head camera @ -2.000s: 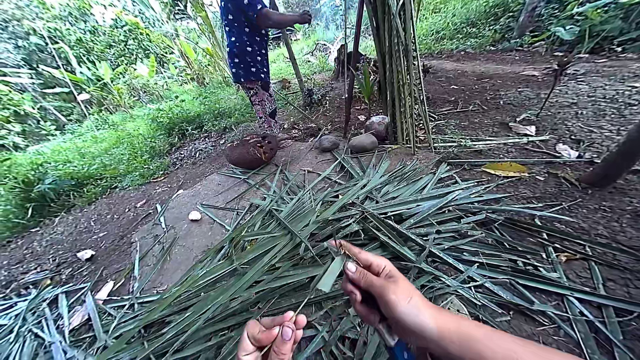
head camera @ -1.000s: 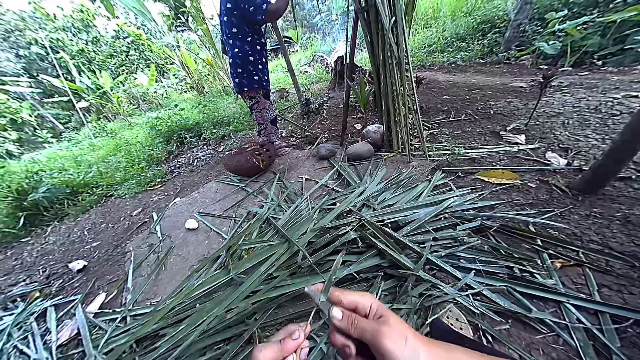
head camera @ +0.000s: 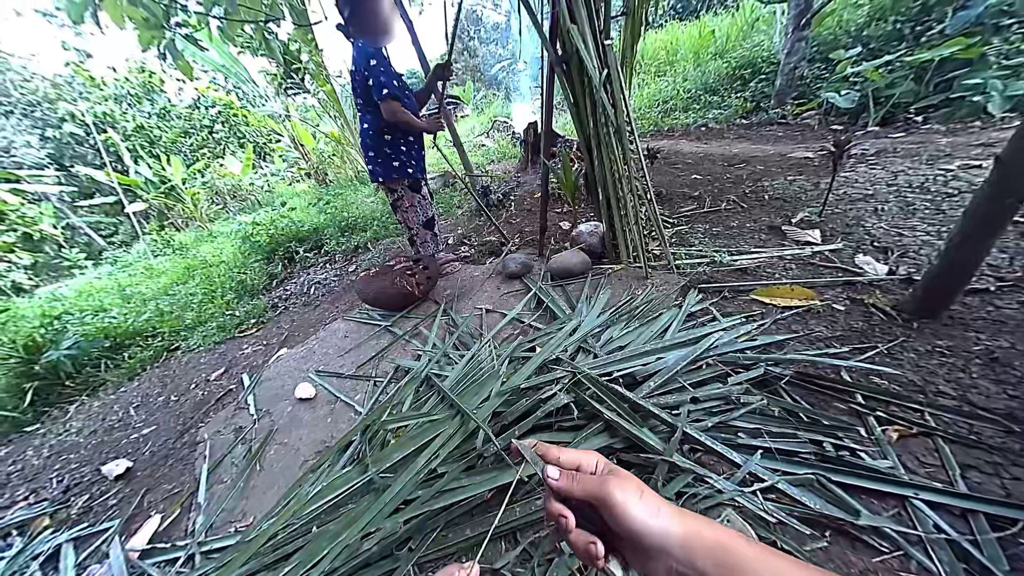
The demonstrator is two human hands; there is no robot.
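My right hand (head camera: 592, 496) reaches in from the lower right over a heap of cut green palm-like leaf strips (head camera: 480, 408). Its thumb and forefinger pinch a small blade-like piece (head camera: 530, 456), either a knife tip or a leaf end; I cannot tell which. A thin pale strip (head camera: 500, 512) runs from there down to my left hand (head camera: 458, 570), of which just a fingertip shows at the bottom edge. What that hand grips is hidden below the view. The heap lies partly on a flat grey rock (head camera: 296, 432).
A person (head camera: 392, 120) in a dark blue patterned top stands behind, holding a thin stick. Rounded stones (head camera: 570, 264) lie by a bundle of upright stalks (head camera: 608, 144). A brown husk-like object (head camera: 396, 284) rests on the rock. A dark post (head camera: 972, 232) leans at the right.
My left hand has dropped almost out of view at the bottom, and the thin strip between the hands now shows longer. The view has tilted up somewhat, showing more of the other person.
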